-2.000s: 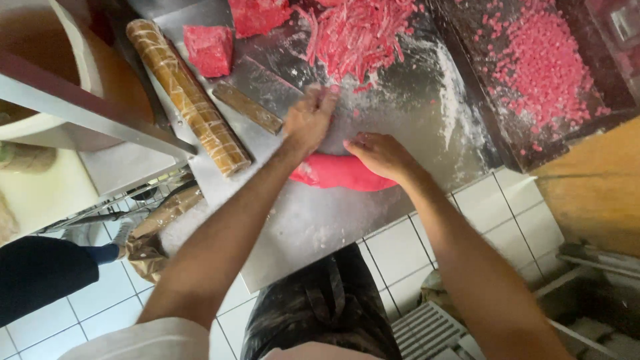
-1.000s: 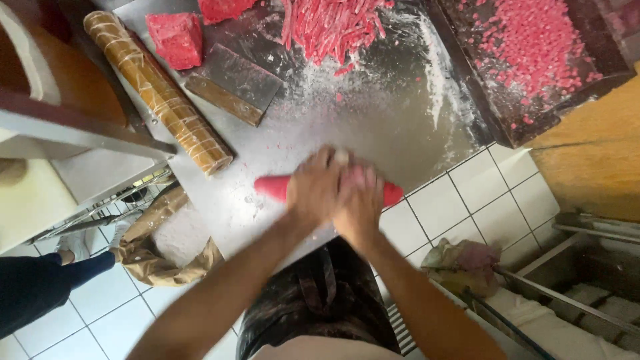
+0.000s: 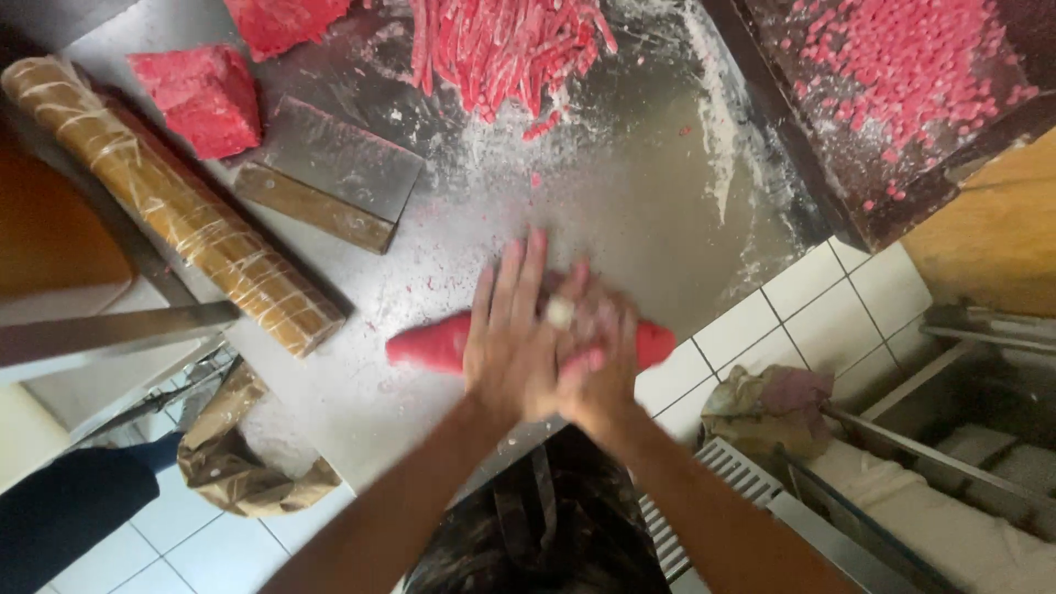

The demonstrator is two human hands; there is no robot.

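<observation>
A pink-red dough roll [image 3: 433,343] with tapered ends lies across the near edge of the floured metal table [image 3: 660,190]. My left hand [image 3: 513,338] presses on its middle with the palm down and the fingers extended forward. Beside it, touching, my right hand [image 3: 601,346] rests on the roll too, slightly blurred, its fingers partly bent. Both ends of the roll stick out past the hands. A bench scraper with a wooden grip [image 3: 318,206] lies flat beyond the left hand. Thin pink dough strips [image 3: 511,49] are heaped at the table's far side.
A plastic-wrapped brown roll [image 3: 177,206] lies at the left, near pink dough blocks [image 3: 202,99]. A dark tray [image 3: 825,165] holds small pink pieces at the right. An open paper bag [image 3: 239,478] of white powder stands below the table's left edge. A person's dark-clothed limb [image 3: 74,511] shows lower left.
Two seconds ago my hands were apart, the right at the dough and the left just beyond it. They came together on top of it, and the roll now reaches out on both sides.
</observation>
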